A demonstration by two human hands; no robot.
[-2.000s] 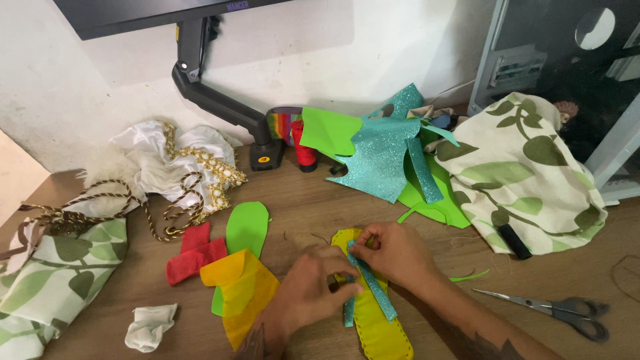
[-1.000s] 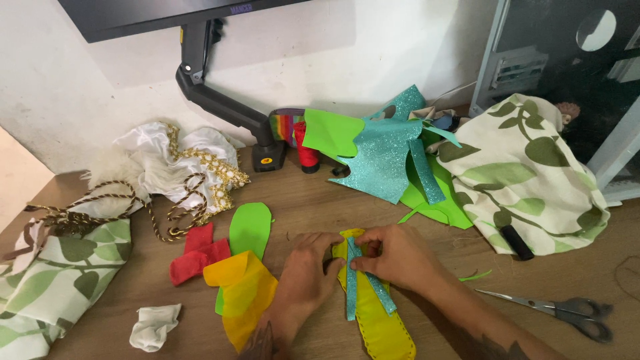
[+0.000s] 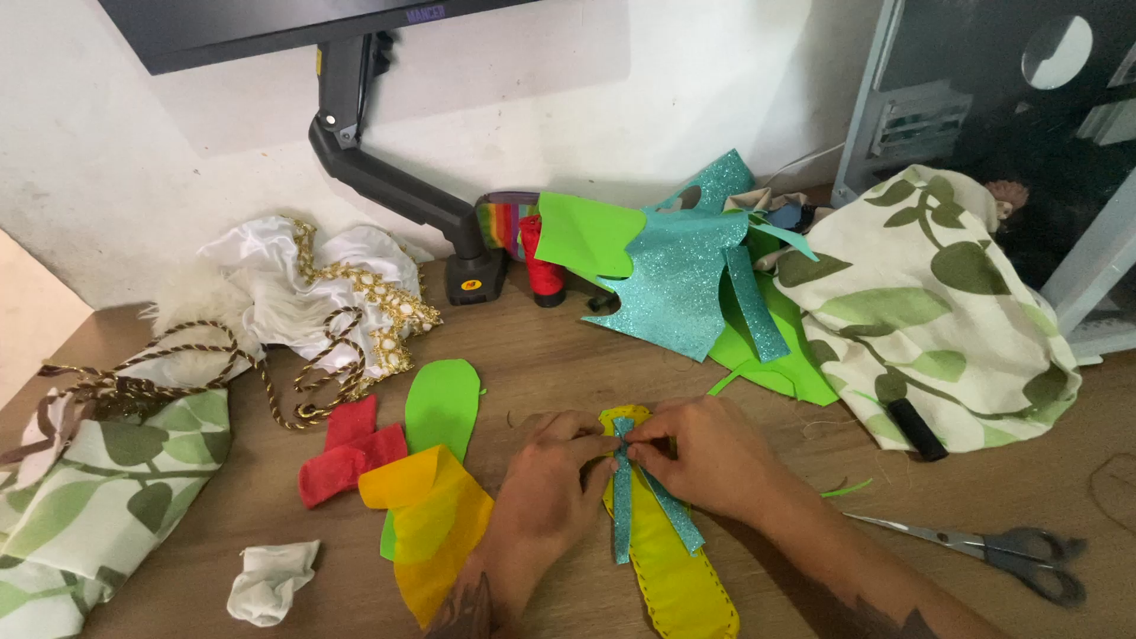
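A long yellow piece with dark stitches along its edge (image 3: 688,586) lies on the wooden table. Over it, two strips of teal glitter foam, one nearly straight (image 3: 622,515) and one slanting (image 3: 679,519), meet near the top in an upside-down V. My left hand (image 3: 555,479) pinches the strips at their meeting point from the left. From the right, my right hand (image 3: 710,457) holds the slanting strip there, its fingertips close to the left ones. Scissors with dark handles (image 3: 994,546) lie to the right of my right forearm.
Left of my hands are yellow fabric (image 3: 435,524), green foam (image 3: 444,404), red fabric (image 3: 351,448) and a white cloth piece (image 3: 271,581). Behind lie white satin with gold trim (image 3: 346,257), a monitor arm's base (image 3: 475,280), teal glitter foam (image 3: 679,284) and leaf-print fabric (image 3: 932,311).
The slanting strip's top has shifted left, so the two strips now meet near the top. My left hand has come in and its fingers have closed on the strips beside my right hand's.
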